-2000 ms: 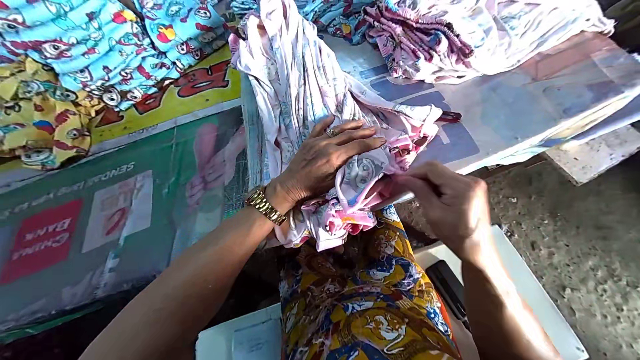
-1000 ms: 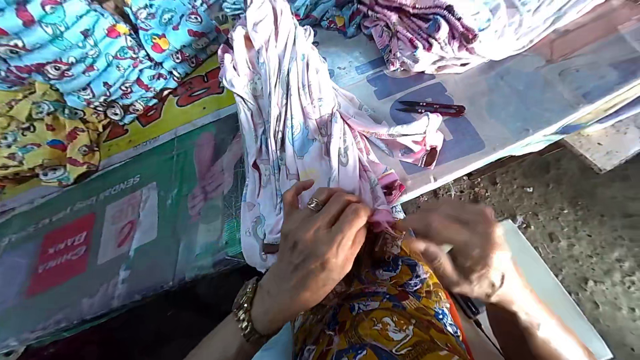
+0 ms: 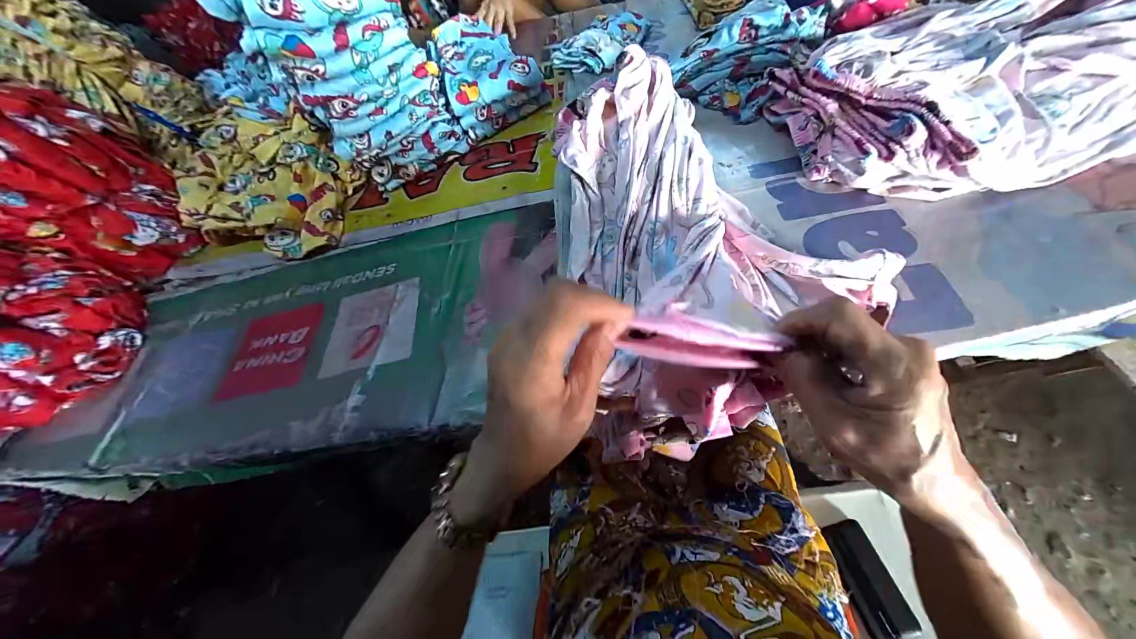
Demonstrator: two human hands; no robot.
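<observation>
A pale pink printed garment (image 3: 661,213) lies gathered over the table edge and hangs toward my lap. Its darker pink band (image 3: 701,344) is stretched between my two hands. My left hand (image 3: 555,364) pinches the band's left end between thumb and fingers, a metal watch band at the wrist. At the other end my right hand (image 3: 861,386) grips the pink cloth, with something dark near its fingers that I cannot make out. The small scissors or snips are not plainly visible. Below the band, pink folds (image 3: 701,417) rest by my mustard patterned clothing (image 3: 701,541).
Red printed cloth (image 3: 71,240), yellow printed cloth (image 3: 266,177) and blue printed cloth (image 3: 355,80) are piled at left. Pink bundled garments (image 3: 887,106) lie at upper right. Another person's hand (image 3: 497,13) shows at the far edge. A dark object (image 3: 870,577) lies beside my lap.
My left hand has come off the bunched cloth and now holds up one end of a pink band. The dark snips on the table one second ago no longer show there.
</observation>
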